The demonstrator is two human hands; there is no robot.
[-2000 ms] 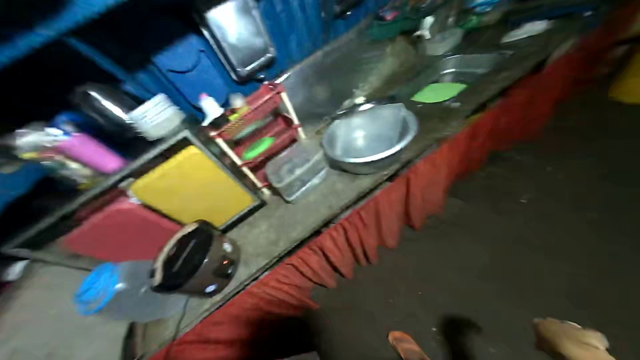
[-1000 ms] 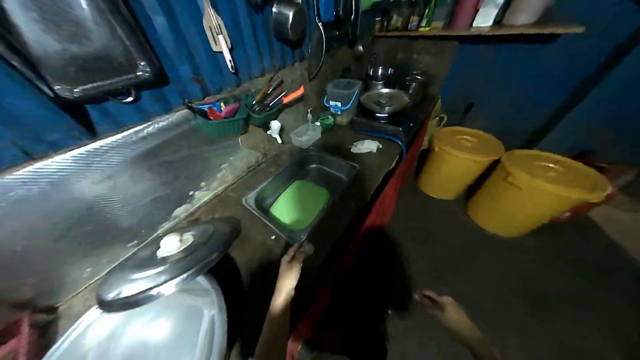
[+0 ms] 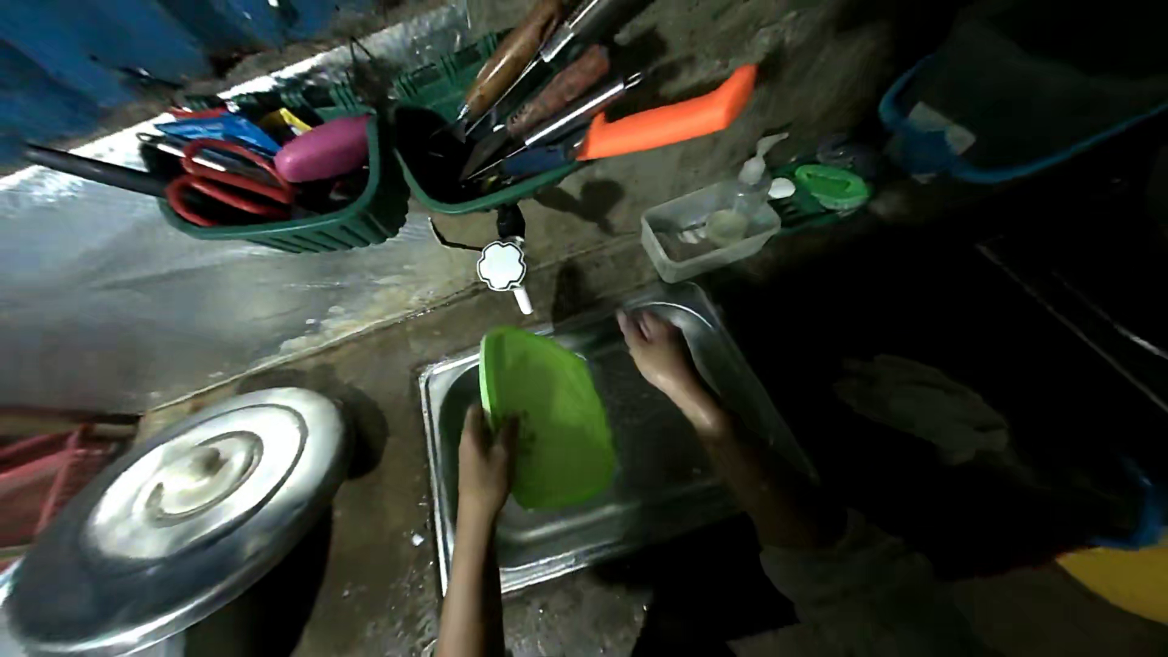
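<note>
My left hand (image 3: pixel 487 461) grips the near left edge of a green plastic basin (image 3: pixel 557 420), which is tilted inside the stainless steel sink (image 3: pixel 657 456). Over the right part of the sink is my right hand (image 3: pixel 657 351), its fingers partly curled and blurred; it touches neither the basin nor the tap, and whether it holds something small cannot be made out. A white tap (image 3: pixel 502 266) juts from the wall just above the sink's back edge.
A large metal lid (image 3: pixel 201 474) lies left of the sink. Green baskets of utensils (image 3: pixel 301 228) hang behind, one with an orange-handled tool (image 3: pixel 675 119). A clear tub with a pump bottle (image 3: pixel 680 260) stands behind the sink. A crumpled cloth or bag (image 3: pixel 922 406) lies to the right.
The green basin, flat in the sink a second ago, is now tilted up in my left hand. My right hand has moved from beyond the counter to over the sink. The view is closer to the sink.
</note>
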